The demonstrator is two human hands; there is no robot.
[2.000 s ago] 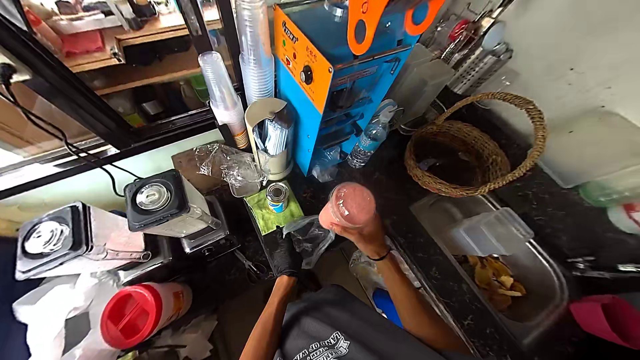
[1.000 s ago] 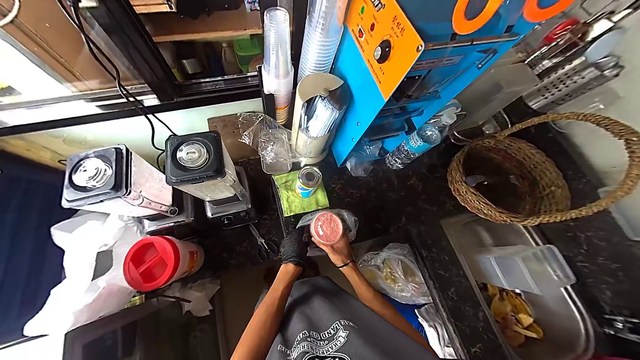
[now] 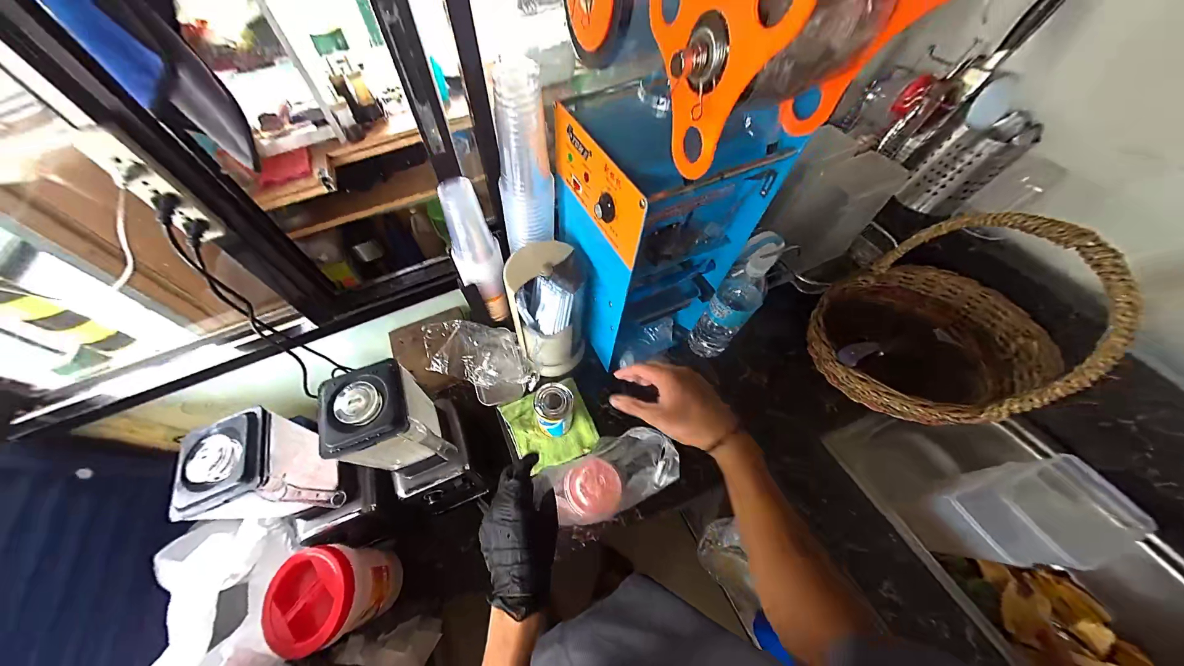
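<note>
My left hand [image 3: 520,536], in a black glove, is beside a cup of pink drink [image 3: 593,488] and a clear plastic bag [image 3: 652,460] at the counter's near edge; its hold on them cannot be made out. The bare right hand [image 3: 680,402] is raised above the counter with fingers apart and nothing in them, close to the base of a blue and orange cup-sealing machine [image 3: 601,222]. Between the hands and the holder of wrapped straws [image 3: 548,314], a small tin can [image 3: 554,410] stands on a green cloth [image 3: 532,442].
Two blender jars [image 3: 379,416] and a red-lidded container [image 3: 310,601] are at the left. Stacked plastic cups [image 3: 524,157] stand behind. A water bottle [image 3: 728,314], a wicker basket [image 3: 934,342] and a sink with a clear plastic tub [image 3: 1045,509] and peels [image 3: 1059,606] lie right.
My right hand has let go of the pink drink cup and moved out toward the sealing machine. The cup is now low beside my gloved left hand, at the plastic bag.
</note>
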